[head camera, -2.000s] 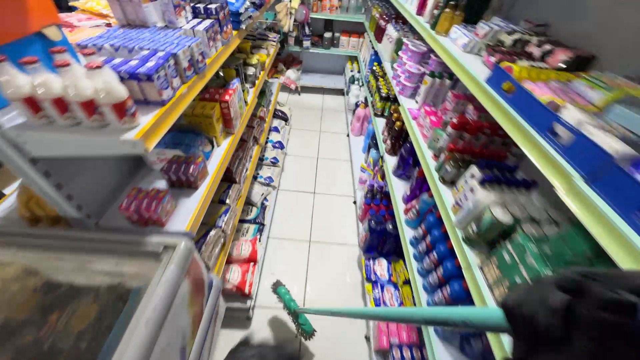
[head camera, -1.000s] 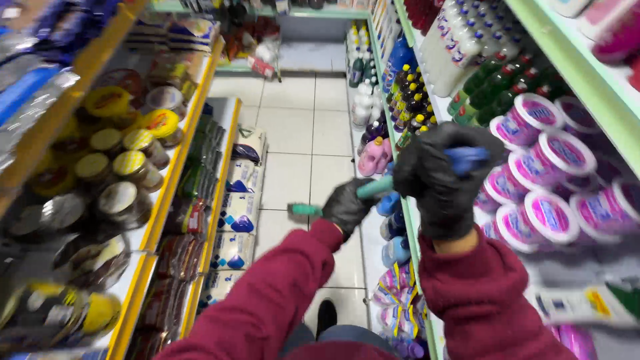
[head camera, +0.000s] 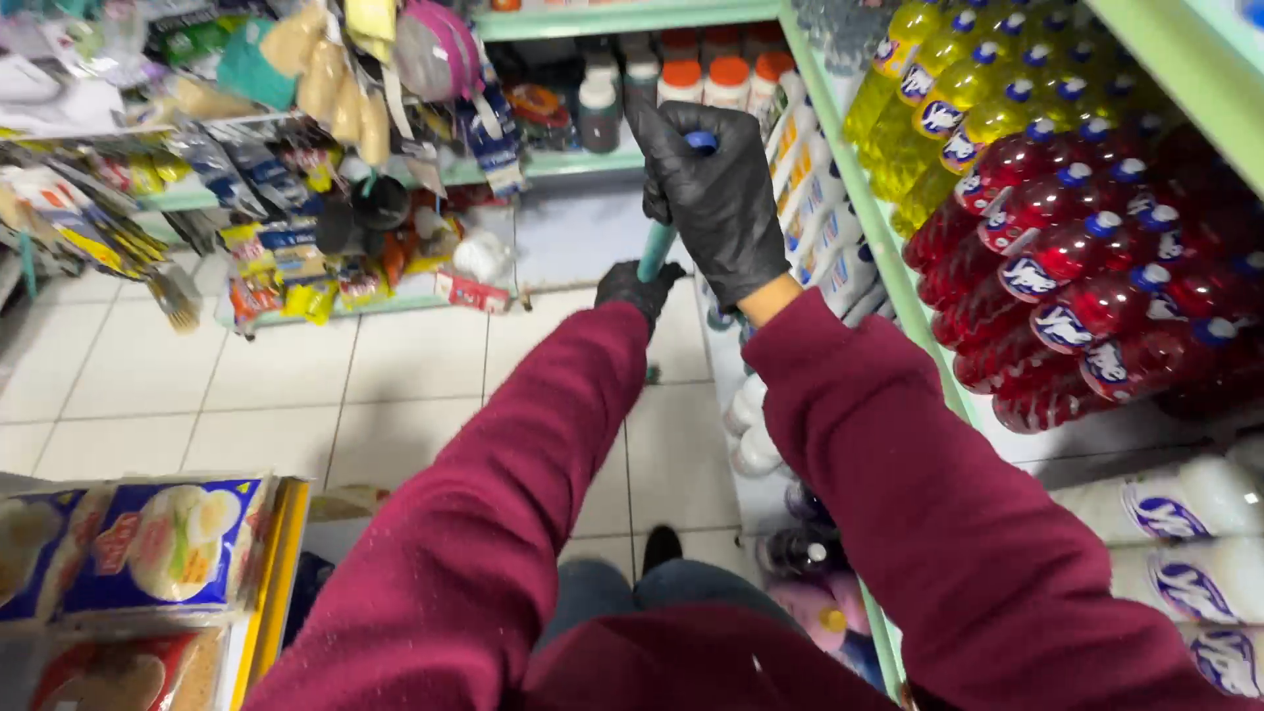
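Observation:
A green-blue broom handle (head camera: 656, 251) runs down between my black-gloved hands, tilted away from me. My right hand (head camera: 716, 193) is closed around its top end, where a blue cap shows between the fingers. Lower and further from me, my left hand (head camera: 637, 291) grips the handle. A small green bit of the broom head (head camera: 652, 374) shows by my left forearm, low over the white tiled floor (head camera: 563, 346); my sleeve and hand hide most of it.
Shelves of red bottles (head camera: 1066, 257), yellow bottles (head camera: 948, 89) and white bottles (head camera: 1175, 504) line the right. Ahead stands a low shelf (head camera: 583, 222) with orange-capped jars (head camera: 728, 79). Hanging goods and packets (head camera: 286, 267) are at the left, bagged food (head camera: 163, 543) at the near left.
The view has moved forward along the aisle to its far end. Both hands stay on the handle since the frame of one second ago; two seconds ago, the broom head showed plainly on the floor.

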